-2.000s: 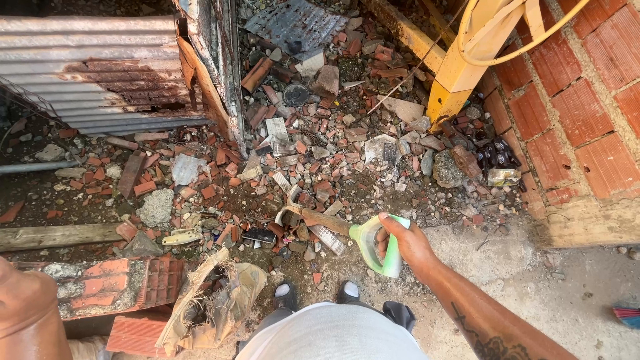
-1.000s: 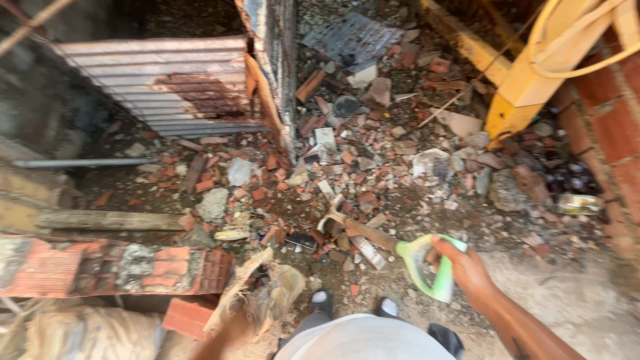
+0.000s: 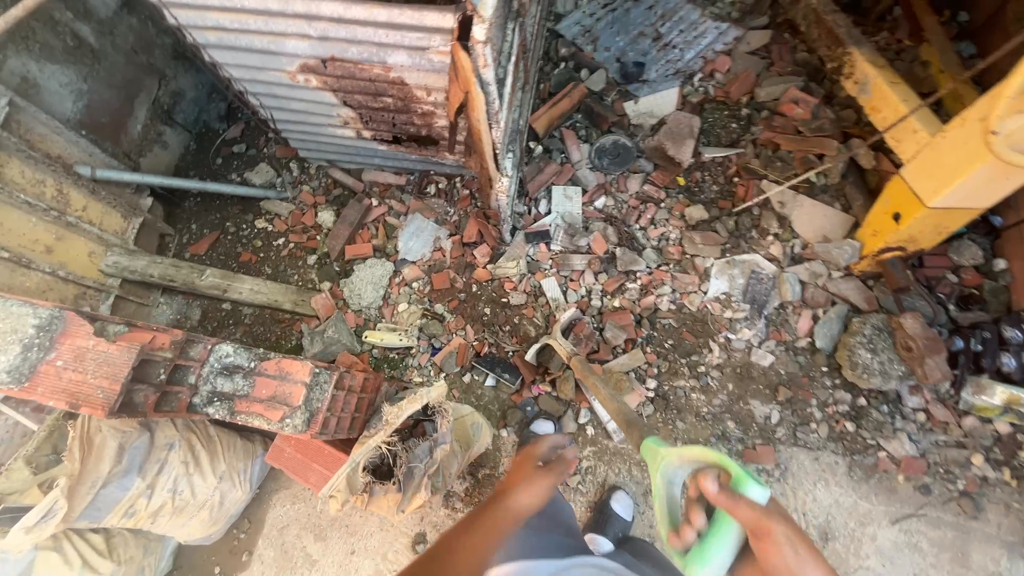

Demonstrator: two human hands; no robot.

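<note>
My right hand (image 3: pixel 732 512) grips the green and white D-handle (image 3: pixel 668 464) of a shovel at lower right. The brown shaft (image 3: pixel 596 380) slants up and left from it. The shovel's metal head (image 3: pixel 560 336) rests among the brick rubble (image 3: pixel 480 280), its blade partly hidden. My left hand (image 3: pixel 540 468) hangs over my feet, left of the shaft and apart from it, fingers loosely bent and holding nothing visible. An open woven sack (image 3: pixel 460 440) with rubble inside stands to its left.
Broken hollow brickwork (image 3: pixel 272 392) and filled sacks (image 3: pixel 160 472) lie at left. A wooden post (image 3: pixel 208 280), a metal pipe (image 3: pixel 184 184) and a rusty corrugated sheet (image 3: pixel 344 80) are beyond. A yellow metal frame (image 3: pixel 920 200) stands at right.
My left hand has come in from the left edge to above my feet. My right hand keeps hold of the handle, and the shovel head remains in the rubble. The view has shifted.
</note>
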